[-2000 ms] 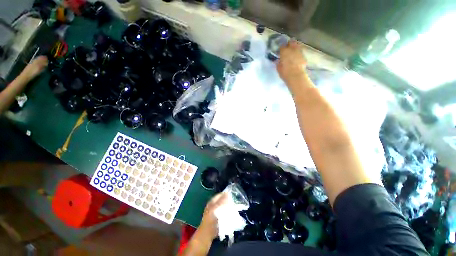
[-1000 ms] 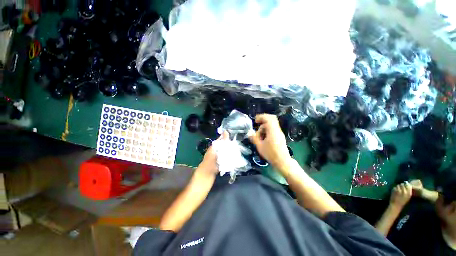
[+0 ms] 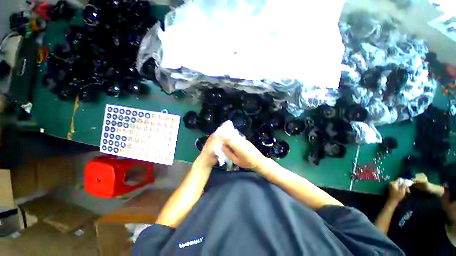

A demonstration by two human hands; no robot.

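Observation:
My left hand (image 3: pixel 209 152) is closed on a crumpled white cloth (image 3: pixel 226 131), just over the front edge of the bench. My right hand (image 3: pixel 241 151) presses against the same cloth from the right, its fingers curled on it. The two hands touch or nearly touch. Whether the cloth wraps a dome cover cannot be seen. Glossy black dome housings (image 3: pixel 239 120) lie loose just beyond my hands. The white sticker sheet (image 3: pixel 141 134) with rows of small dark rings lies to the left of my hands.
A large white sheet (image 3: pixel 255 42) lies on plastic film at the back. A dark heap of housings (image 3: pixel 100 50) is at left, bagged domes (image 3: pixel 385 75) at right. Small reddish parts (image 3: pixel 367 172) lie near the right front edge, beside another person's hands (image 3: pixel 399 189). A red stool (image 3: pixel 100 177) stands below.
My right hand came back from the far side of the white sheet to my left hand, and now closes on the cloth. The clear, shiny piece seen above the cloth a second ago no longer shows.

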